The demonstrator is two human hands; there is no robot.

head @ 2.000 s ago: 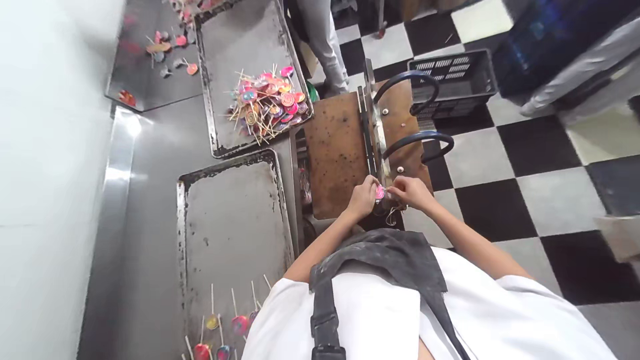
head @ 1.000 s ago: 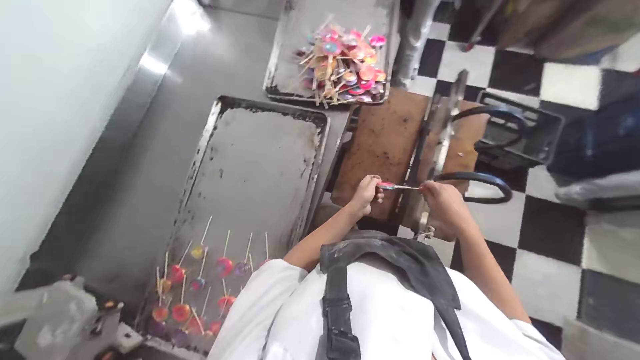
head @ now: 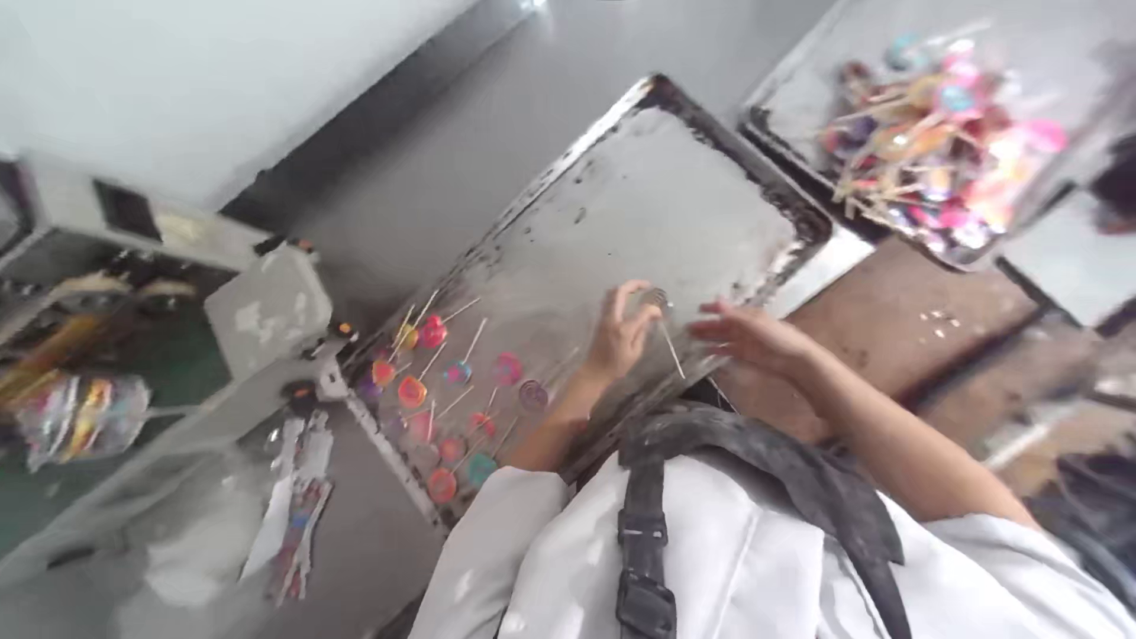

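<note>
A dark striped lollipop (head: pixel 655 298) is pinched at its candy end by the fingers of my left hand (head: pixel 624 333), its pale stick slanting down to the right. My right hand (head: pixel 750 333) holds nothing; its fingers are apart, a little right of the stick. Both hands are above the near side of a worn metal tray (head: pixel 639 204). Several flat round lollipops, such as an orange one (head: pixel 413 391) and a purple one (head: pixel 532 396), lie at the tray's left end.
A second metal tray (head: pixel 799 80) at the upper right bears a heap of lollipops (head: pixel 950 142), blurred. Brown boards (head: pixel 914 311) lie below it. On the left stands a machine with a pale plate (head: pixel 269 311), near a roll of colourful wrapping (head: pixel 84 417).
The view has swung strongly left. My hands have moved from the brown boards to over the tray. My right hand has let go of the stick it held a second ago.
</note>
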